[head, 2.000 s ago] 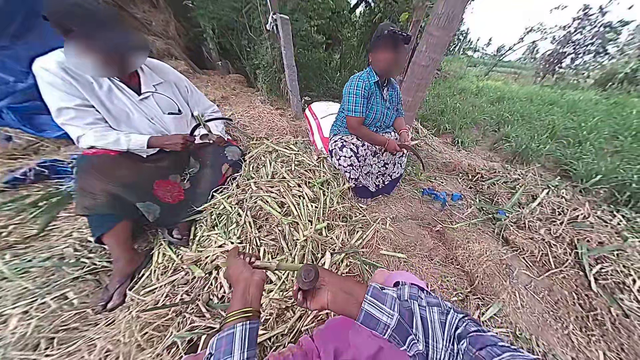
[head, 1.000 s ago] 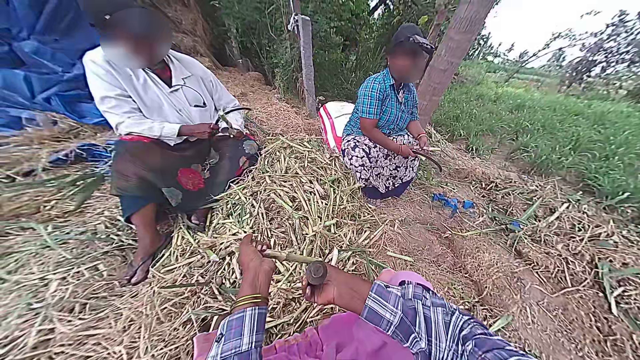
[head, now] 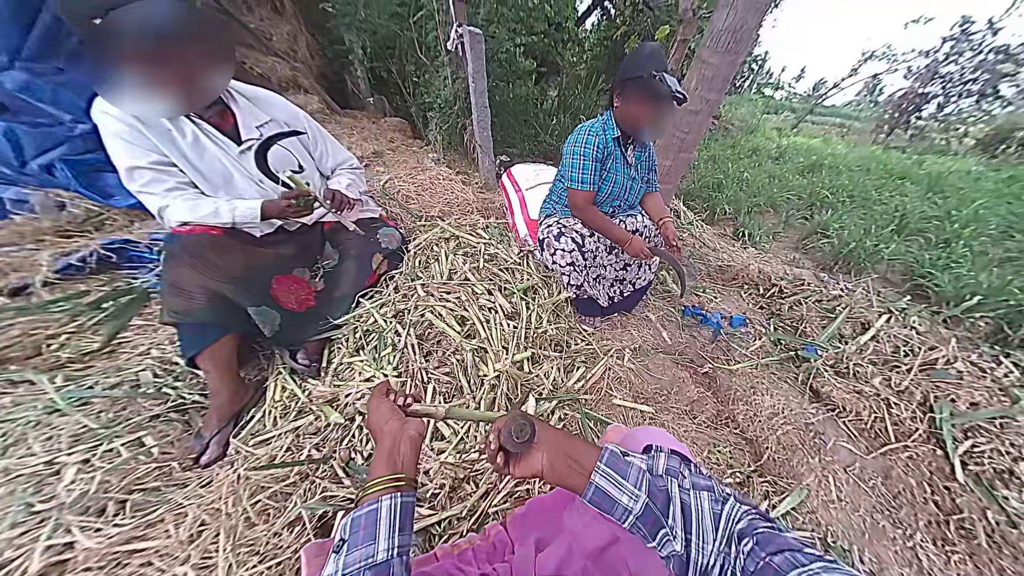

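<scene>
My left hand (head: 394, 420), with bangles at the wrist, grips one end of a cut green stalk (head: 456, 414). The stalk runs sideways to my right hand (head: 528, 448), which is closed around the round handle (head: 518, 432) of a tool. That handle's end faces the camera; the tool's blade is hidden behind my right hand. Both hands are just above a pile of cut stalk pieces (head: 472, 320), in front of the pink cloth (head: 544, 536) over my lap.
A person in a white shirt (head: 184, 168) sits at left, holding a stalk and a sickle (head: 268, 156). Another person in a blue checked shirt (head: 592, 164) squats ahead with a sickle (head: 676, 268). Behind are a red-and-white sack (head: 524, 200), stone post (head: 480, 108) and tree trunk (head: 708, 88).
The white-shirted person has raised the sickle to the chest and holds a stalk. The other person has lowered their sickle. My hands keep their hold on stalk and handle.
</scene>
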